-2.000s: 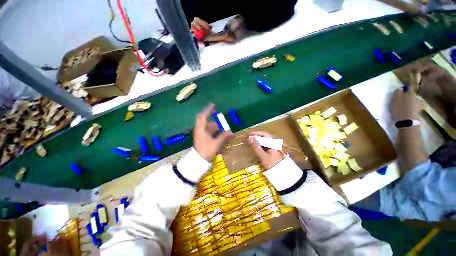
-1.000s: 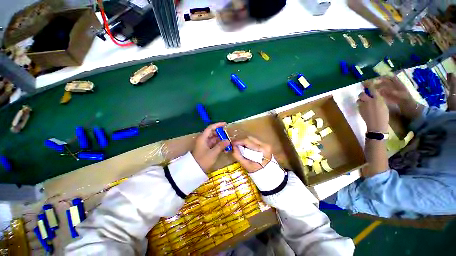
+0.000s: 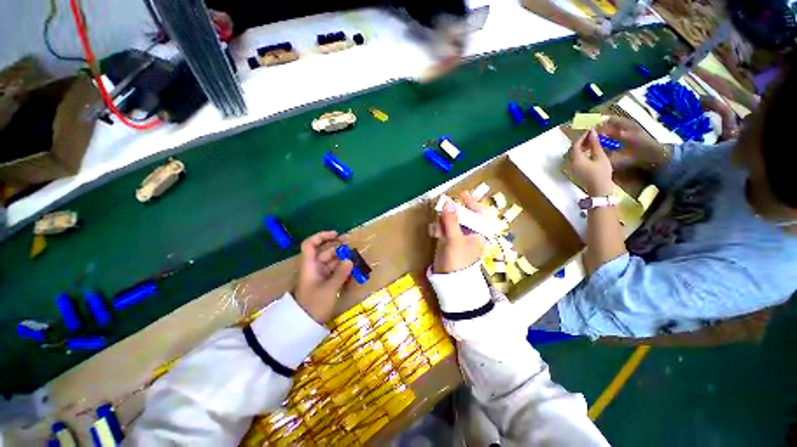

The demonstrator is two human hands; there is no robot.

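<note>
My left hand [image 3: 322,278] holds a blue battery pack [image 3: 352,264] by its side between thumb and fingers, above the brown cardboard; thin leads show beside the pack. My right hand [image 3: 458,237] is at the left side of the open carton [image 3: 572,251] and holds a white strip [image 3: 467,218] between thumb and fingers. Pale yellow pieces [image 3: 509,260] lie in the carton behind and beside it. Rows of amber-wrapped packs [image 3: 376,349] fill the cardboard tray below my hands.
The green conveyor [image 3: 236,196] crosses the view with blue packs and tan assemblies [image 3: 334,121] on it. At right a person in a blue sleeve [image 3: 612,297] holds a pale yellow piece [image 3: 590,120] and a blue pack. More blue packs [image 3: 107,426] lie at lower left.
The view has shifted right. My left hand first reached over the belt, then held a blue pack near my right hand. My right hand has moved away to the carton with the white strip.
</note>
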